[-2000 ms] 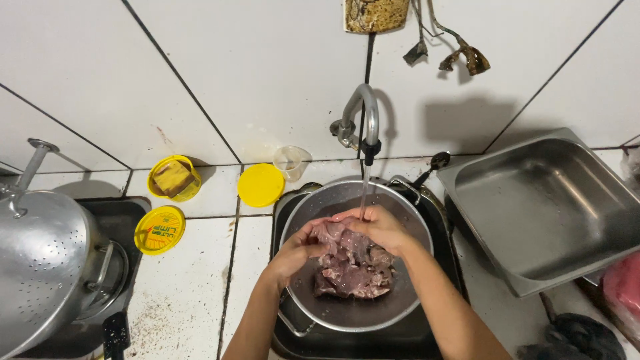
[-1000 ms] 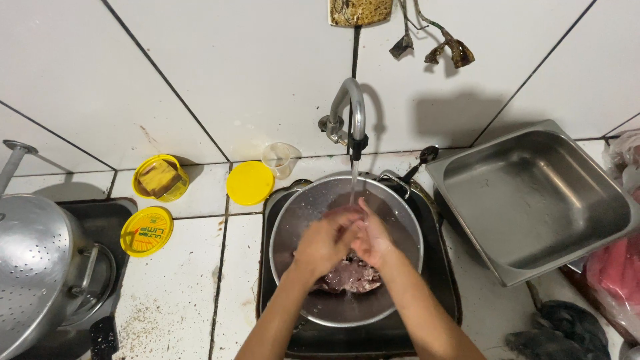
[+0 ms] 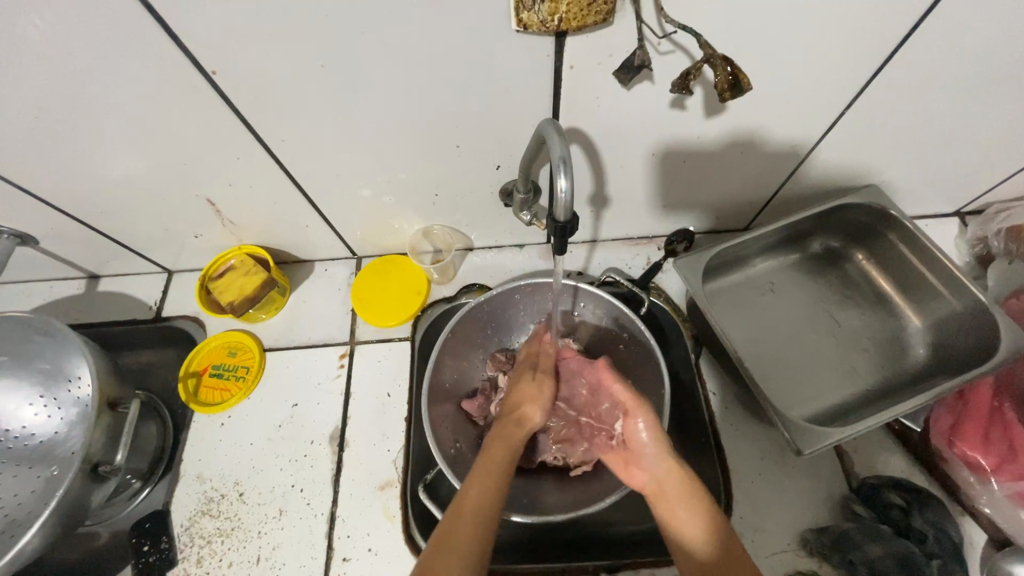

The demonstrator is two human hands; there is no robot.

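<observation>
A round metal pot [image 3: 448, 360] with side handles sits in the dark sink. Water runs into it from the curved metal faucet [image 3: 552, 160]. Raw meat [image 3: 580, 400] lies in the pot, with darker pieces at its left. My left hand [image 3: 530, 384] is held edge-down under the stream, its fingers together and pointing away from me, against the meat's left side. My right hand [image 3: 640, 432] holds the right edge of the meat, thumb and palm around it.
A deep steel pan [image 3: 848, 320] rests at the right, near a dark cloth [image 3: 904, 520] and pink material in clear plastic [image 3: 980, 424]. To the left are a yellow tub with a sponge [image 3: 242, 284], two yellow lids [image 3: 390, 290], a clear cup [image 3: 434, 250] and a perforated metal vessel [image 3: 48, 424].
My hands were close together above the meat under the water one second ago. They are now apart, with my right hand at the meat's right edge.
</observation>
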